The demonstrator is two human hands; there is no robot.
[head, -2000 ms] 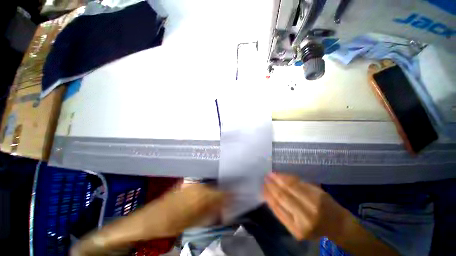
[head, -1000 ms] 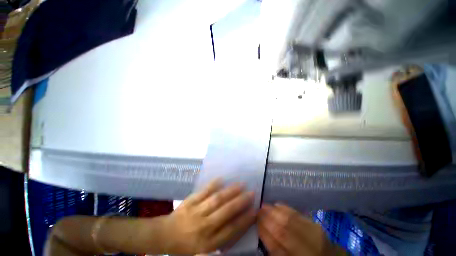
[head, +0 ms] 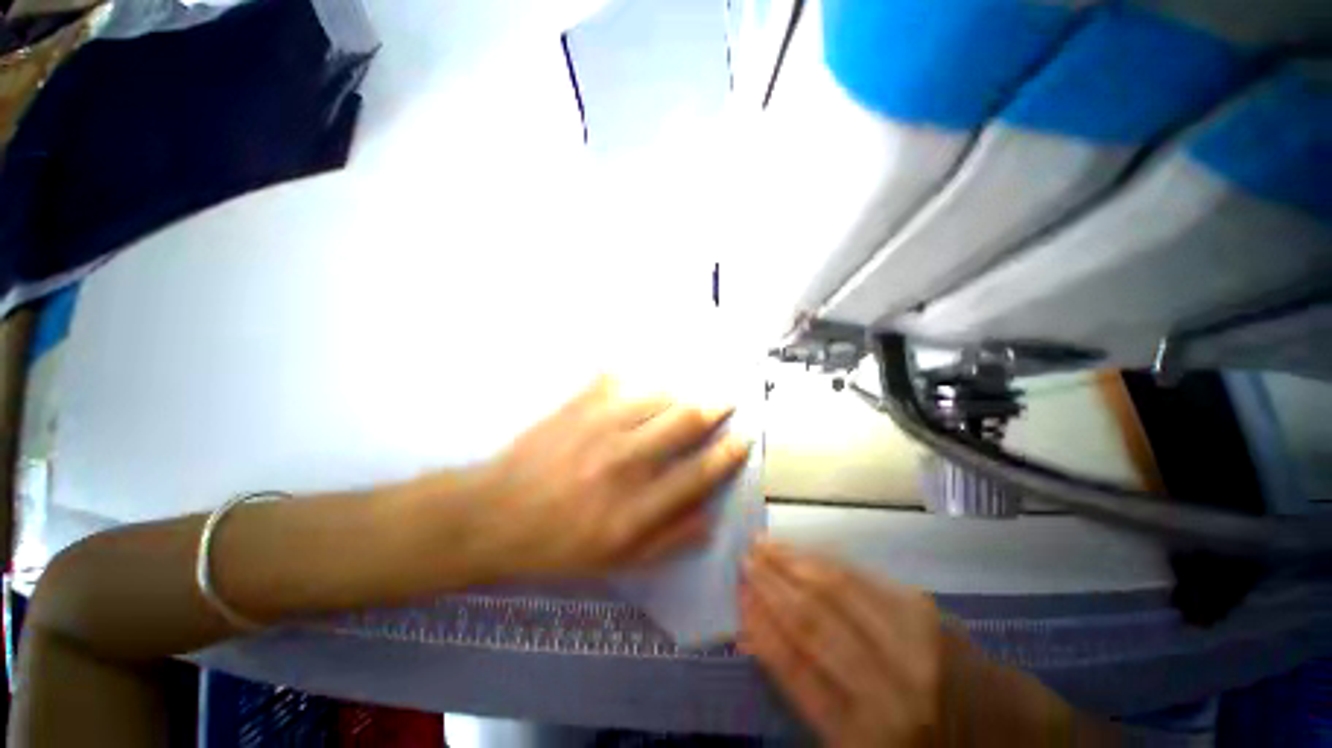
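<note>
A long pale strip, likely a collar piece (head: 698,592), lies on the white table, its angled lower end over the grey front edge. Its far part blends into the bright table. My left hand (head: 628,475) lies on the strip with fingers spread towards the needle area. My right hand (head: 840,636) is at the strip's right edge near its lower end, with blurred fingertips on it; whether it pinches the strip is unclear. The sewing machine's presser foot (head: 825,348) is just right of the strip, above my hands.
Navy fabric pieces (head: 175,132) lie at the upper left. The machine head (head: 1008,190) fills the upper right. A dark phone (head: 1205,453) lies on the right, partly hidden. A blue basket (head: 270,709) and a red one (head: 387,726) show below the table edge.
The view has shifted closer to the machine. My hands and the strip have moved forward onto the table; the strip's lower end now lies by the front edge, beside the needle area.
</note>
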